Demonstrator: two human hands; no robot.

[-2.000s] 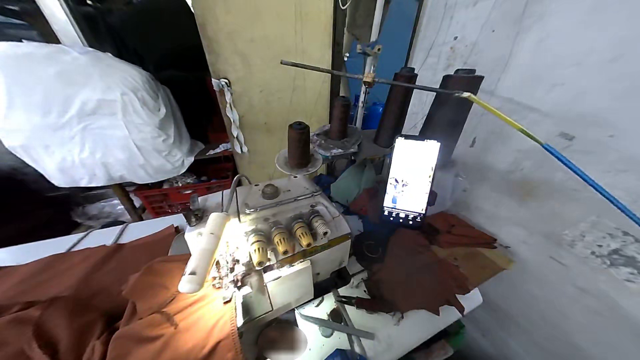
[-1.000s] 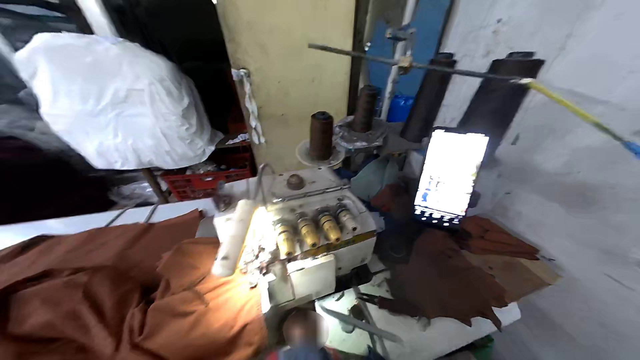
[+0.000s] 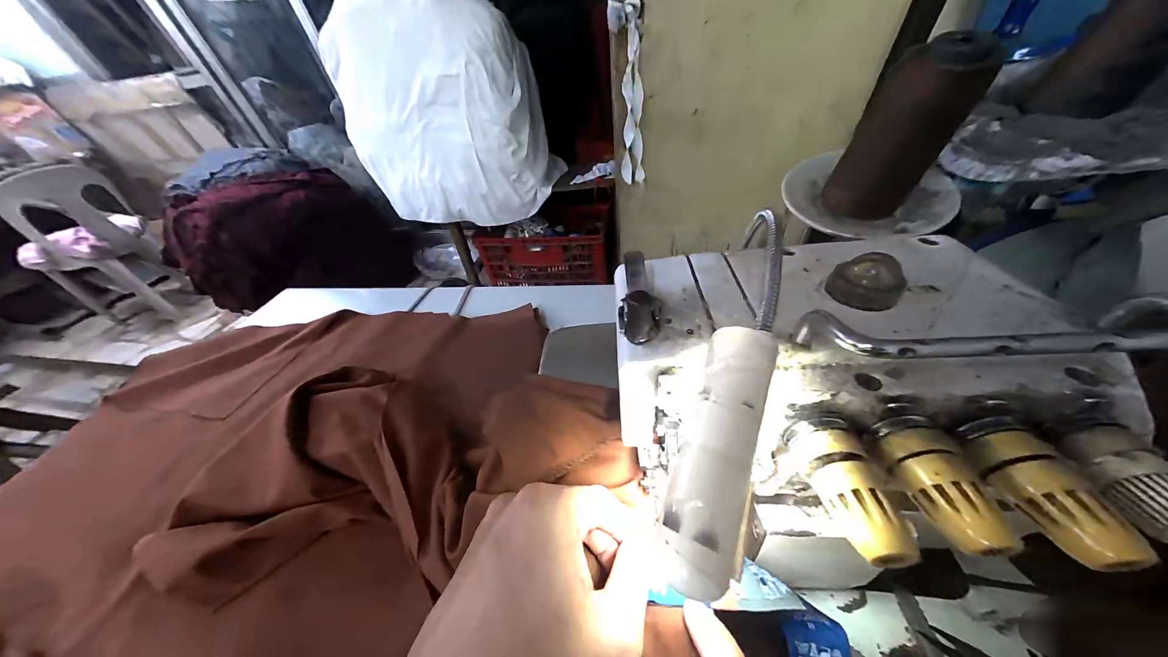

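Note:
Brown fabric (image 3: 301, 511) lies in folds over the left of the worktable and reaches the needle area of a white overlock sewing machine (image 3: 985, 283). My left hand (image 3: 538, 566) pinches the fabric's edge with bent fingers, beside the machine's white cylindrical lamp (image 3: 721, 456). Strong light washes out the fingertips, and the lamp partly hides the needle area. A fingertip (image 3: 707, 630), apparently of my right hand, shows below the lamp by a blue and white printed piece (image 3: 762, 589); the rest of that hand is hidden or out of frame.
Yellow tension knobs (image 3: 858, 502) project from the machine's front. Behind it stands a brown thread cone (image 3: 912, 128) on a white dish. A red plastic crate (image 3: 547, 246), a white-covered object (image 3: 438, 109), a dark cloth bundle (image 3: 274, 228) and a plastic chair (image 3: 82, 219) are beyond the table.
The view has moved closer to the machine and turned left; the phone is out of view. My left hand now shows at the fabric beside the lamp.

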